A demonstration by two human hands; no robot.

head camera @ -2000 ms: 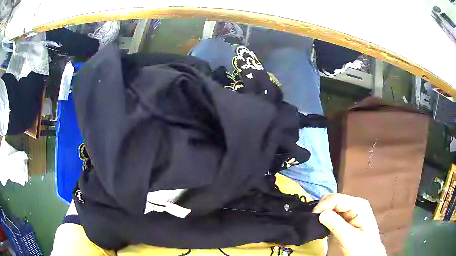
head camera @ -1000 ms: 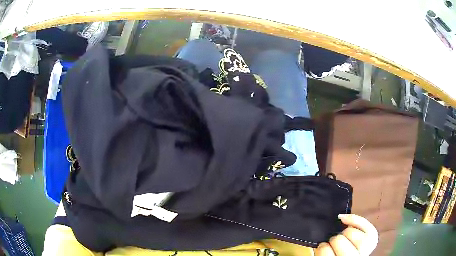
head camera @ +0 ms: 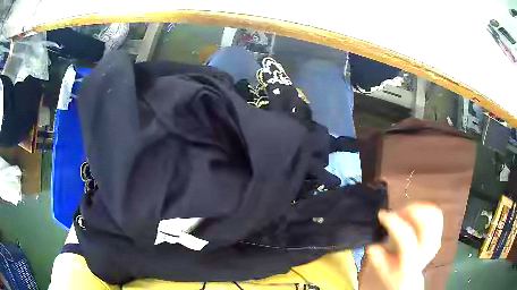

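A black embroidered garment piece [head camera: 187, 153] lies bunched across my lap, with gold-cream scroll embroidery at its far edge and left side. A small white label or scrap [head camera: 181, 233] shows on its lower front. My right hand [head camera: 408, 235], blurred, grips the right end of a narrow black stitched part with fingers and thumb. My left hand is hidden under or behind the black cloth; only the yellow sleeve and a bit of wrist show at the lower left.
A white table [head camera: 317, 17] with a wood edge curves across the top, scissors [head camera: 502, 39] at its right. A brown cloth-covered block [head camera: 425, 175] stands right of my knees. A blue crate [head camera: 68, 164] is at left, near hanging black and white cloth. Green floor shows below.
My right hand first shifted down along the black end, showing its stitched edge flat; now it has lifted slightly and the end is less flat. The bunched cloth stays much the same.
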